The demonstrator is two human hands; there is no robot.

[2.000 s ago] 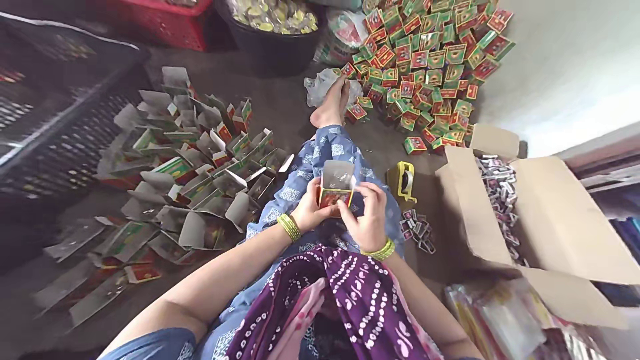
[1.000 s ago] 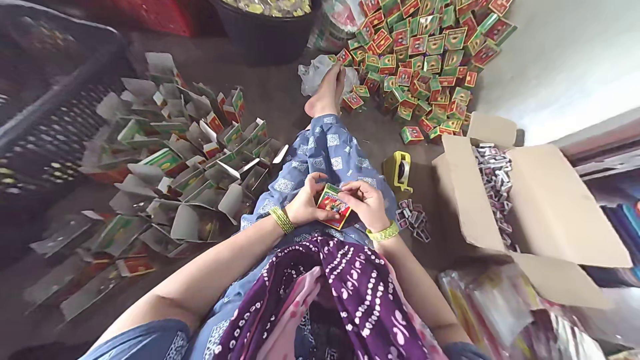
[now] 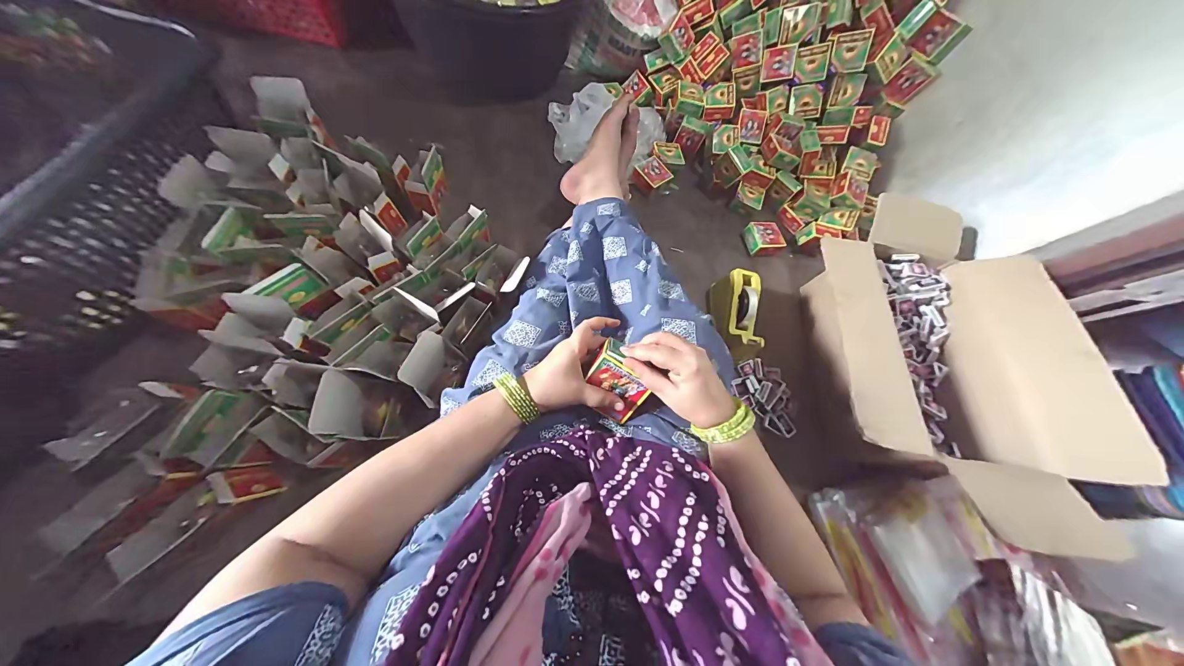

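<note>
Over my lap, my left hand (image 3: 575, 372) grips a small red and green printed carton (image 3: 618, 383), with the thumb on its front face. The fingers of my right hand (image 3: 683, 374) rest on the carton's upper right edge and top, which looks closed. Beside my right knee stands a yellow tape dispenser (image 3: 740, 310) with a roll of tape. Small metallic-looking pieces (image 3: 766, 396) lie in a little heap near my right wrist. Many cartons with raised flaps (image 3: 314, 287) stand on the floor at the left. Closed cartons (image 3: 777, 102) are piled beyond my foot.
An open cardboard box (image 3: 856, 361) at the right holds many more small pieces. Plastic packets (image 3: 906, 555) lie below it. A black plastic crate (image 3: 102, 203) is at the left edge. A dark bucket (image 3: 490, 51), a red container (image 3: 268, 18) and a clear plastic bag (image 3: 578, 120) are ahead.
The carton's raised flap, upright two seconds ago, is now folded down. Since then the carton has been tilted and lowered in my hands, with its printed face turned up.
</note>
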